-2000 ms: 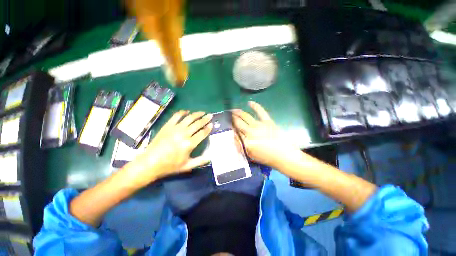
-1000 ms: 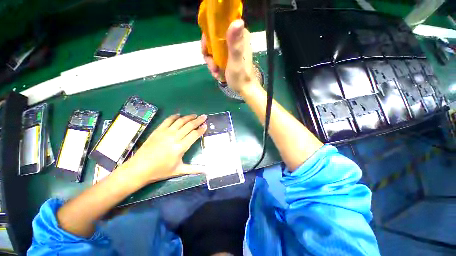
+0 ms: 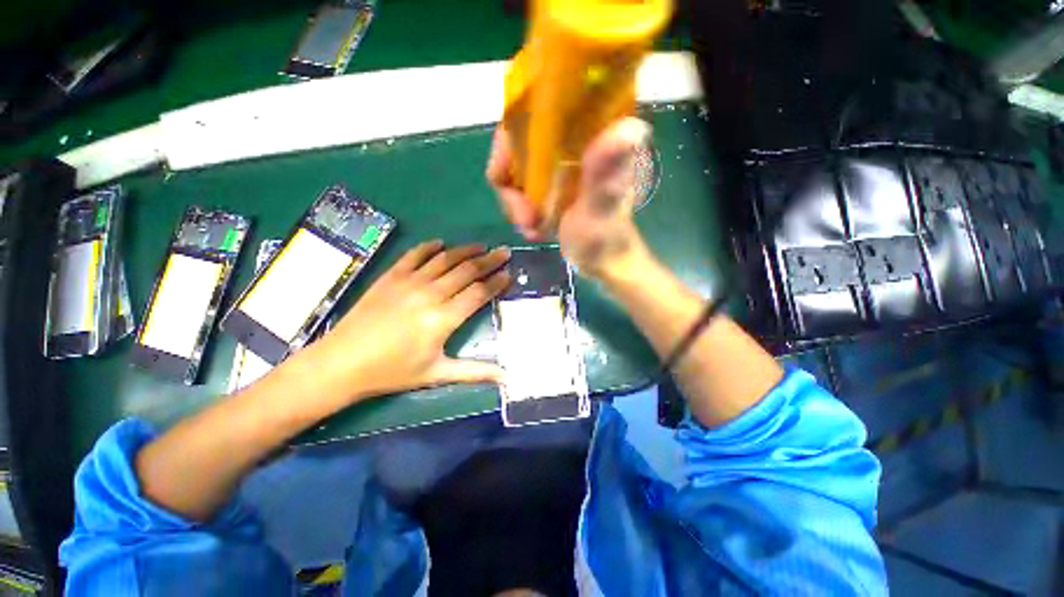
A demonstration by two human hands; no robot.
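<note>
A phone assembly (image 3: pixel 539 350) lies flat on the green mat in front of my body, with a black cover piece (image 3: pixel 537 273) at its top end and a white middle. My left hand (image 3: pixel 432 309) lies flat at its left side, fingers apart, fingertips and thumb touching its left edge. My right hand (image 3: pixel 583 204) is closed around the yellow-orange electric screwdriver (image 3: pixel 583 93), above and beyond the phone's top end. The screwdriver's tip is hidden or too blurred to tell. The round screw dish (image 3: pixel 645 175) is mostly hidden behind my right hand.
Waiting phones (image 3: pixel 313 271) lie at the left, some overlapping. A black rack (image 3: pixel 35 257) stands at the far left. The black blister tray (image 3: pixel 898 233) is on the right. A white strip (image 3: pixel 338 114) runs beyond the mat, with another phone (image 3: pixel 331 37) past it. A black cable (image 3: pixel 697 331) crosses my right forearm.
My right hand has left the phone's right edge, taken hold of the screwdriver and moved it slightly right and nearer the phone. My left hand has stayed at the phone's left side.
</note>
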